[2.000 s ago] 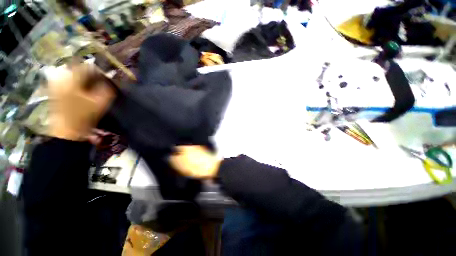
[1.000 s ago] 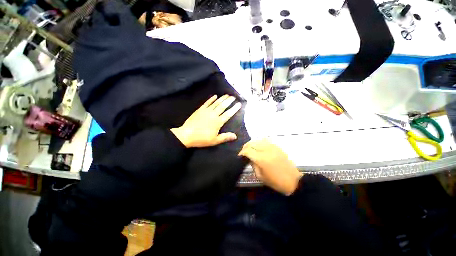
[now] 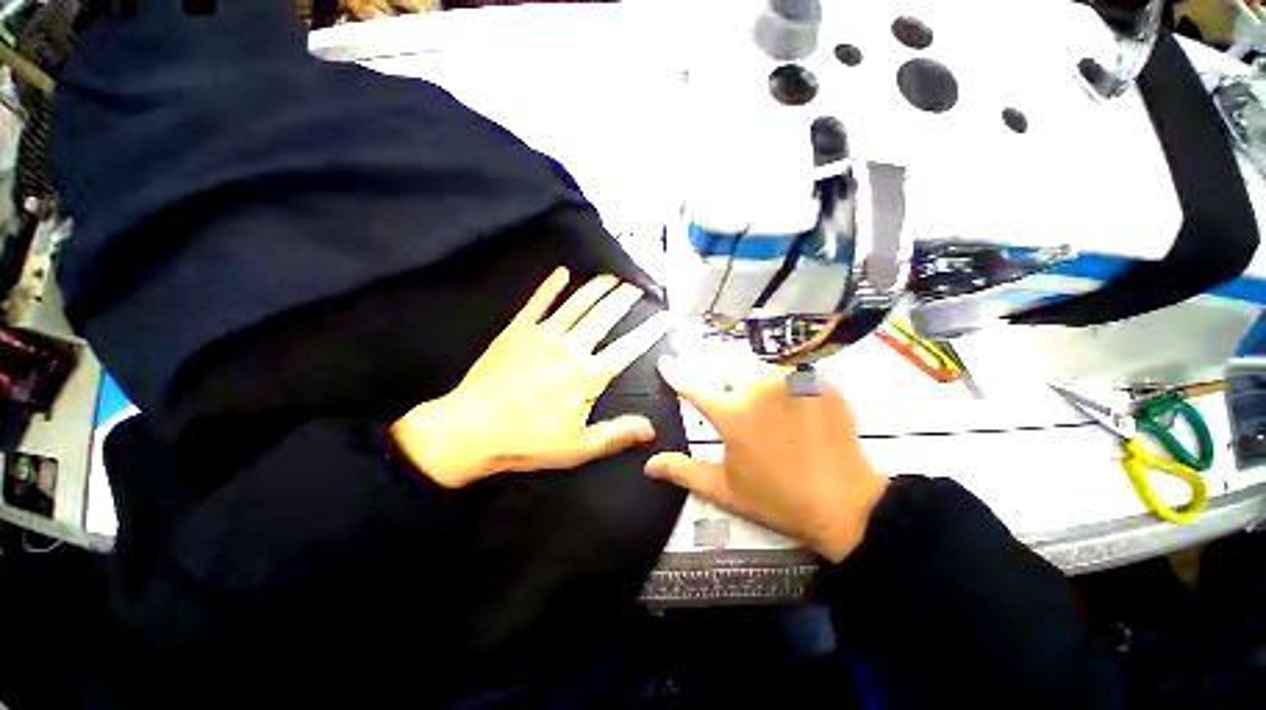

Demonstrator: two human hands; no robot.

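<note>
A large dark navy and black garment [image 3: 319, 208] covers the left of the table and reaches to the machine needle area. My left hand [image 3: 535, 388] lies flat on the black part, fingers spread, fingertips near its right edge. My right hand [image 3: 778, 444] is at the garment's right edge, index fingertip at the edge beside the sewing head and thumb lower down, fingers apart. The white sewing machine head [image 3: 764, 250] with a blue stripe stands just beyond my fingertips. The needle and presser foot cannot be made out clearly.
Scissors with yellow and green handles [image 3: 1163, 479] lie at the right. A slim red-orange tool [image 3: 923, 352] lies by the machine base. A black cloth strip [image 3: 1201, 180] hangs over the machine arm. The ruler-marked table edge [image 3: 736, 577] runs in front. A dark phone-like item [image 3: 31, 480] is at far left.
The view is closer to the machine head. The garment's edge and both hands are nearer the needle area. My right hand has loosened from a pinch, with index finger and thumb apart.
</note>
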